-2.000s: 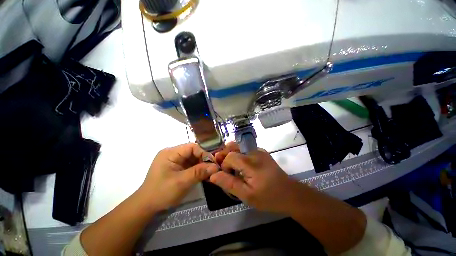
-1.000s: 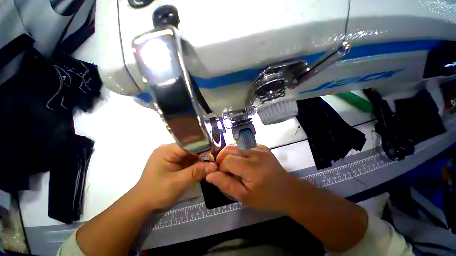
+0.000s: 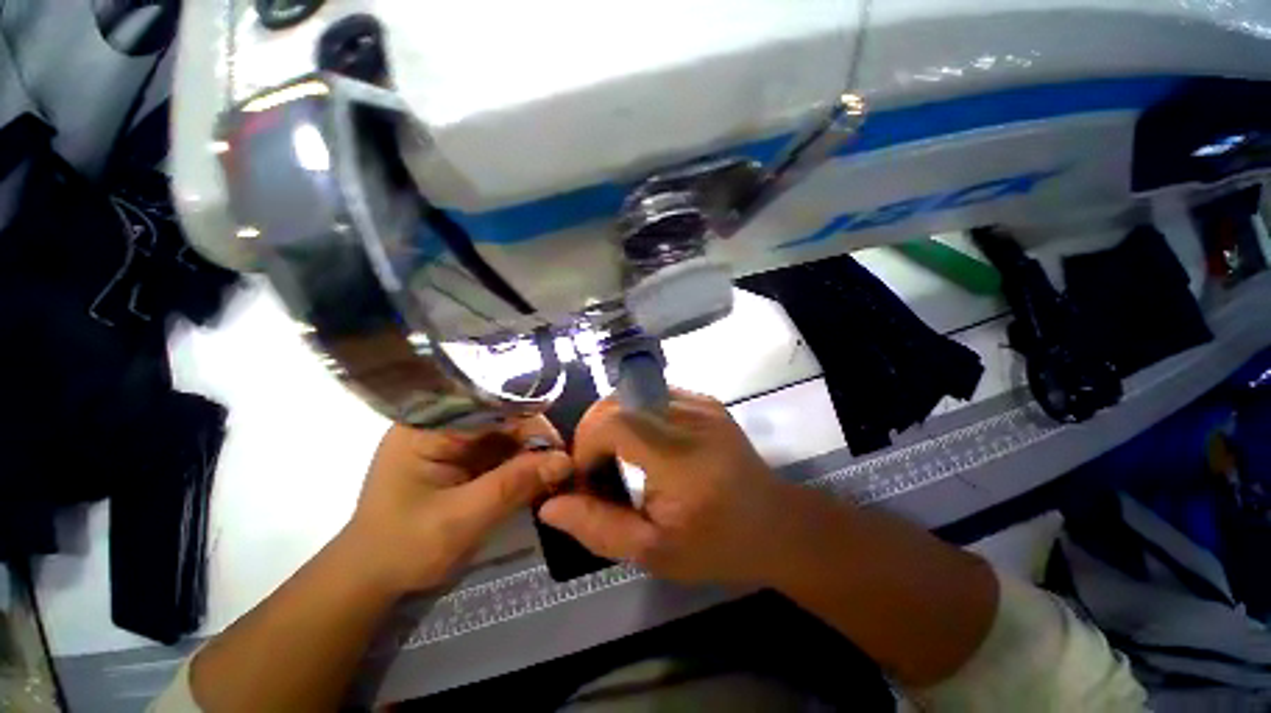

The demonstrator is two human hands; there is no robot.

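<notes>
A black cut piece (image 3: 569, 541) lies under my hands below the needle area, its lower end over the ruler tape. My left hand (image 3: 453, 499) pinches at its left edge, with a small greyish bit at the fingertips. My right hand (image 3: 683, 488) is bent over the piece, thumb and fingers a little apart, and seems to hold it down. The white Jack sewing machine (image 3: 558, 98) stands above, with a curved chrome guard (image 3: 335, 265) at its left end and a grey part (image 3: 641, 379) just over my right fingers. The needle tip is hidden.
Stacked black pieces (image 3: 165, 508) and black fabric with pale threads (image 3: 70, 348) lie left. Right of the needle are fanned black strips (image 3: 885, 355), black-handled scissors (image 3: 1066, 369) and a green strip (image 3: 951, 265). Ruler tape (image 3: 934, 457) follows the front edge.
The view has shifted, so the machine head sits further left and the chrome guard looks larger. My right hand's fingers have opened slightly and moved a little apart from my left; more of the black piece shows.
</notes>
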